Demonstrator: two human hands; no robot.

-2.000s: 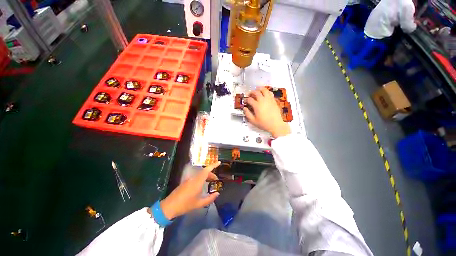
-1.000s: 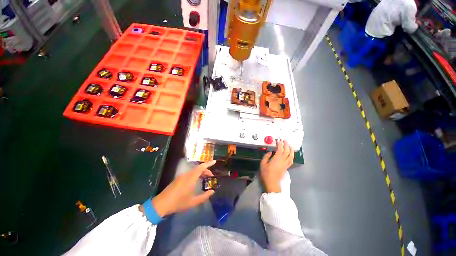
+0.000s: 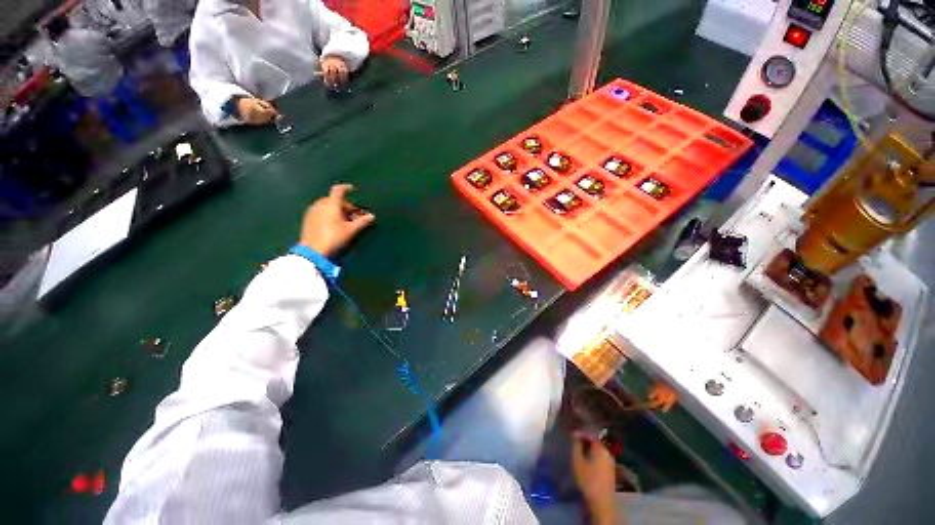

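Note:
My left hand (image 3: 336,223) is over the green mat, left of the red-orange tray (image 3: 572,269). Its thumb and fingers are closed around a small dark unit (image 3: 355,213), mostly hidden by the fingers. My right hand (image 3: 593,472) is low, over my lap beside the press base; it is blurred and its fingertips are against dark shapes, so its grip is unclear. Several black units (image 3: 535,178) with gold and white patches sit in tray pockets. On the press base (image 3: 677,323), the left fixture block (image 3: 800,279) is close under the brass cylinder (image 3: 856,210); the second block (image 3: 863,330) is beside it.
Tweezers (image 3: 454,289) and small gold-orange parts (image 3: 402,303) lie on the mat. A blue cord (image 3: 407,377) runs from my left wrist. Gold-orange sheets (image 3: 600,354) lie between bench and press. A black tray (image 3: 133,220) is at left; another person (image 3: 261,51) is across the bench.
The view has turned left. My left hand has moved from over my lap to above the mat. My right hand has left the press's front edge. The left block now appears closer to the cylinder.

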